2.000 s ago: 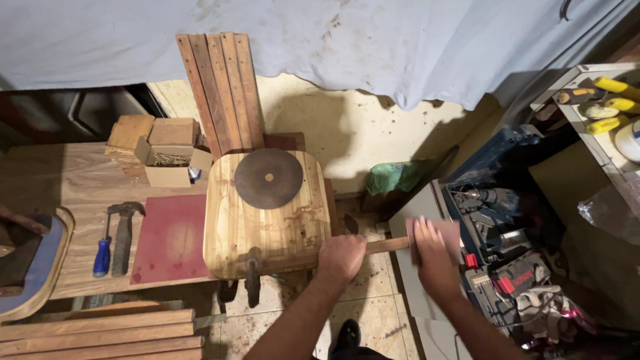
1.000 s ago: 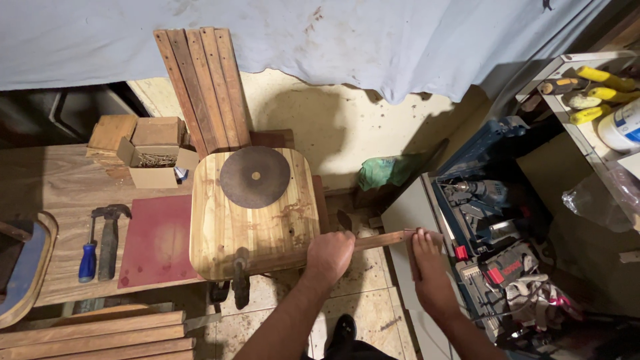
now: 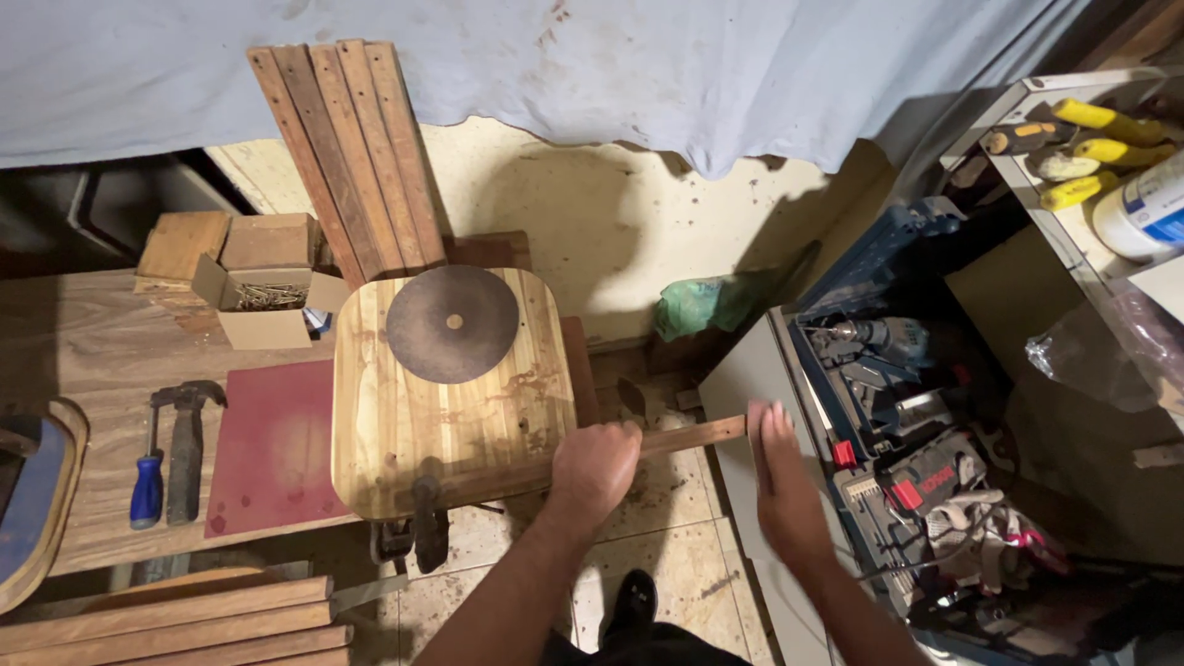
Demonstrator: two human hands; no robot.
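My left hand (image 3: 597, 470) is closed around a narrow wooden slat (image 3: 694, 437) that lies along the front edge of a rounded wooden board (image 3: 453, 435). A clamp (image 3: 428, 523) grips that board's front edge, over the slat. At the slat's right end, my right hand (image 3: 782, 481) holds a folded piece of reddish sandpaper (image 3: 761, 449) against the end, with its fingers extended. A dark round abrasive disc (image 3: 452, 324) rests on the board.
Left on the table are a red sandpaper sheet (image 3: 268, 444), a claw hammer (image 3: 187, 453), a blue-handled screwdriver (image 3: 147, 481) and a cardboard box of screws (image 3: 268, 310). Slats (image 3: 356, 157) lean behind; more (image 3: 176, 620) lie front left. An open toolbox (image 3: 869, 407) stands right.
My right hand has shifted about the slat's right end with the sandpaper, which now stands more upright against it. My left hand keeps its hold on the slat. The view has shifted slightly.
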